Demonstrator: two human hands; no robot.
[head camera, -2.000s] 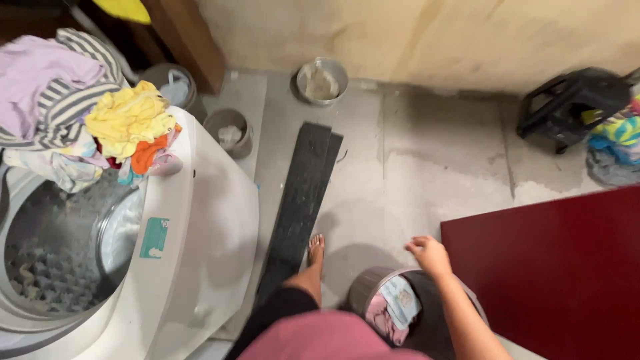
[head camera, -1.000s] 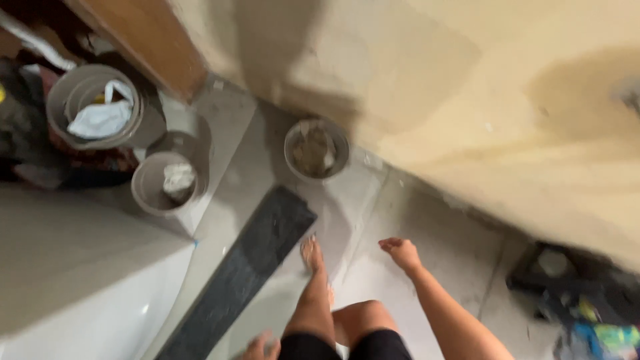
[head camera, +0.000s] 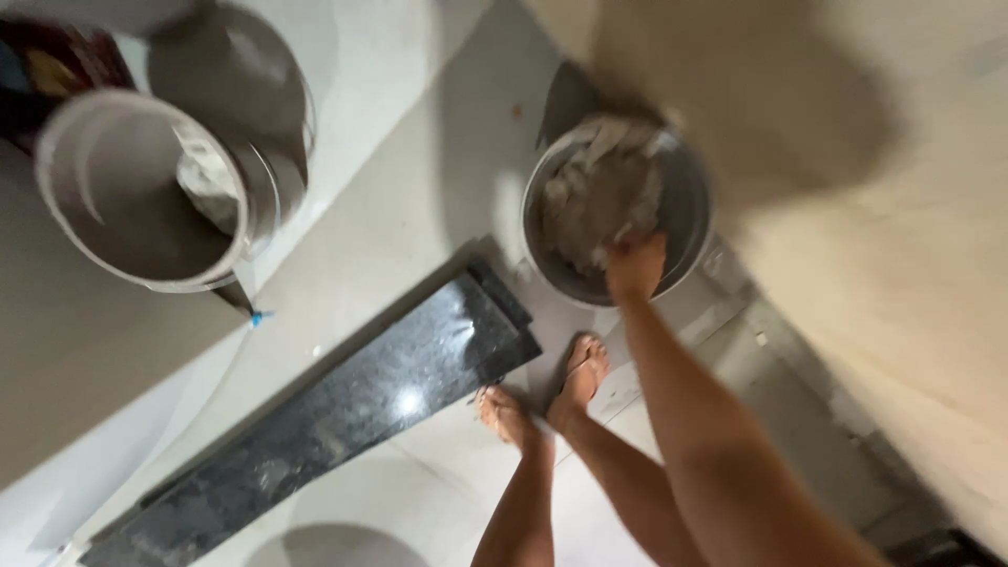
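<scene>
My right hand (head camera: 636, 264) reaches down into a round metal basin (head camera: 685, 205) on the floor, its fingers at the crumpled greyish-beige cloth (head camera: 602, 197) inside. The fingertips are blurred, so whether they grip the cloth cannot be told. The basin stands close to the wall. My left hand is out of the picture. My two feet are on the floor just below the basin, beside long dark polished slabs.
Dark stone-like slabs (head camera: 315, 425) lie stacked diagonally on the floor. At the upper left stands a grey plastic bucket (head camera: 126, 213) with a whitish thing (head camera: 206, 177) inside. The beige wall (head camera: 890, 276) runs along the right.
My right hand has moved from open air above the floor into the basin. The left hand, partly seen at the bottom edge one second ago, is out of view. The view has moved nearer to the basin.
</scene>
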